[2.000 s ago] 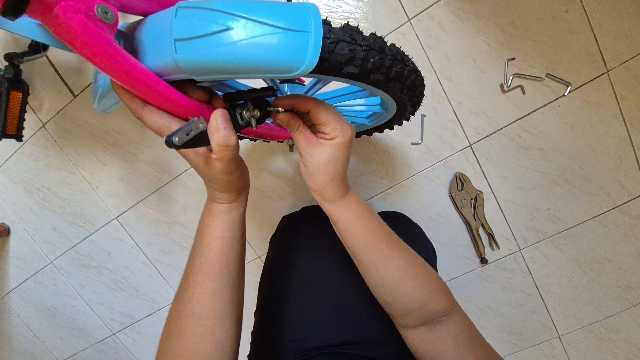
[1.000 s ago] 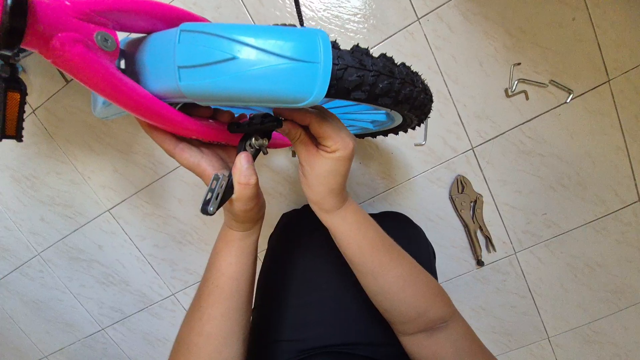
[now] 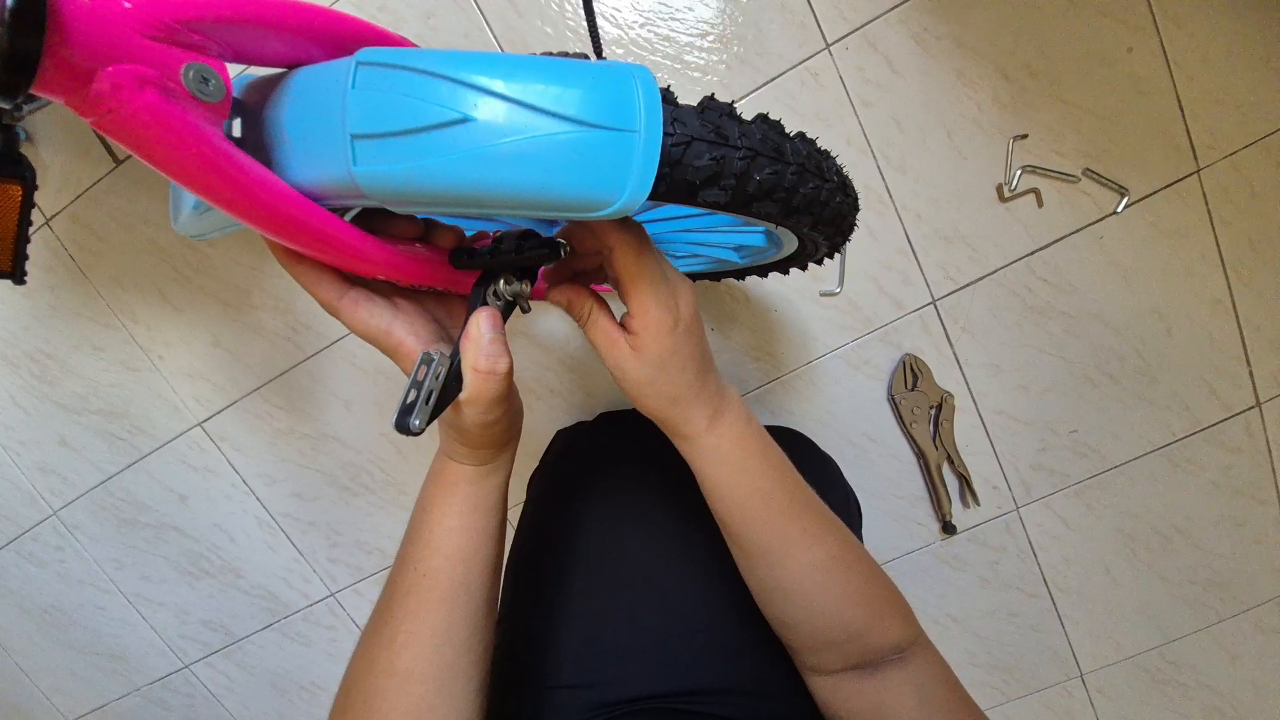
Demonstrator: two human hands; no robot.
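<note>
A black brake arm (image 3: pixel 455 375) with a brake pad (image 3: pixel 510 250) and a metal bolt (image 3: pixel 511 292) is at the pink bicycle fork (image 3: pixel 260 190). My left hand (image 3: pixel 440 340) reaches around the fork leg from below, its thumb pressed on the brake arm beside the bolt. My right hand (image 3: pixel 640 320) is at the right end of the pad, fingertips bent round it; whether they hold a small part there cannot be seen. Behind both hands are the blue mudguard (image 3: pixel 500 135), the black knobby tyre (image 3: pixel 760 180) and the blue spokes (image 3: pixel 700 238).
On the tiled floor to the right lie locking pliers (image 3: pixel 930 440) and several hex keys (image 3: pixel 1045 175); another hex key (image 3: pixel 840 272) lies beside the tyre. At the far left is a pedal with an orange reflector (image 3: pixel 12 225). My knee in black cloth (image 3: pixel 670 560) is below the hands.
The brake arm has tilted, its lower end now pointing down and left. My left thumb has shifted onto it, and my right hand has moved from the bolt area to the pad's end.
</note>
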